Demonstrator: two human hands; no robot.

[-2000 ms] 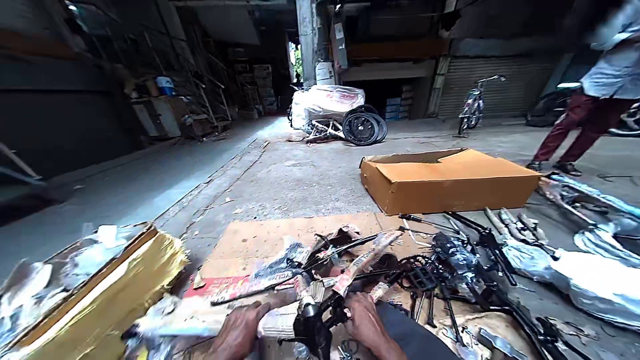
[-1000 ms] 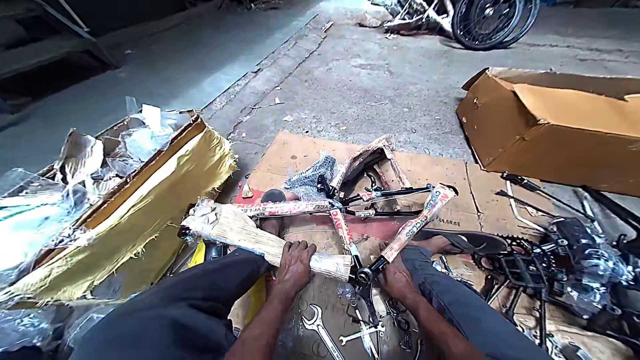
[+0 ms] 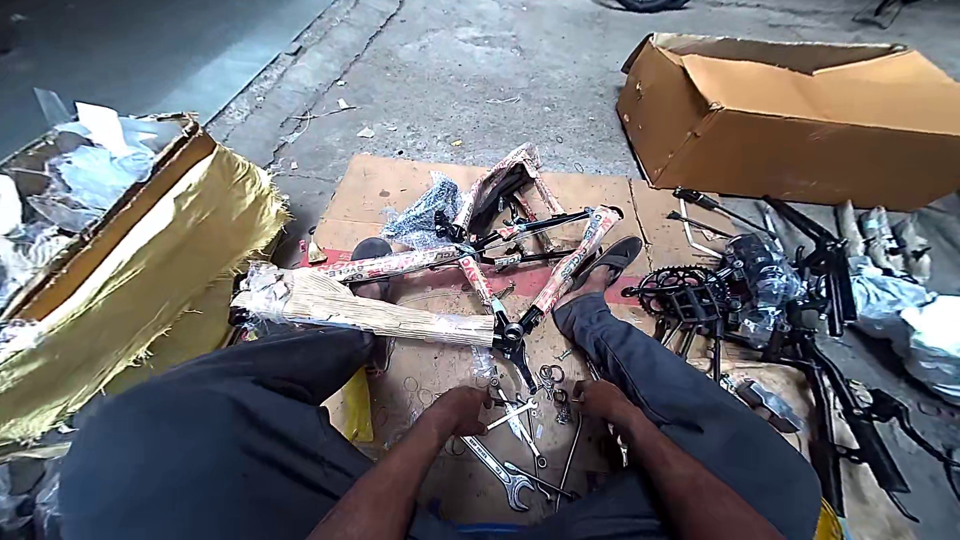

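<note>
Between my legs lies a bicycle frame [image 3: 480, 281], its tubes wrapped in printed film, one in corrugated paper [image 3: 397, 315]. Below its bottom-bracket end [image 3: 511, 332], my left hand [image 3: 461, 411] is at a small spanner [image 3: 512, 415]; whether its fingers grip it is unclear. To the right, my right hand [image 3: 600, 399] reaches down to the cardboard beside thin metal tools; its fingertips are too small to read. A large open-end spanner [image 3: 499, 471] lies below the left hand. Metal rings [image 3: 553, 379] lie between the hands.
Cranks with a chainring [image 3: 682, 294], black forks [image 3: 847, 412] and wrapped parts lie on the right. An open cardboard box [image 3: 787, 150] stands behind them. Another carton [image 3: 112, 240] holding plastic wrap is on the left. Flattened cardboard [image 3: 360, 184] lies under the frame.
Both hands have left the bicycle frame and come down toward the tools and rings near me. The view has tilted down since the earliest frame.
</note>
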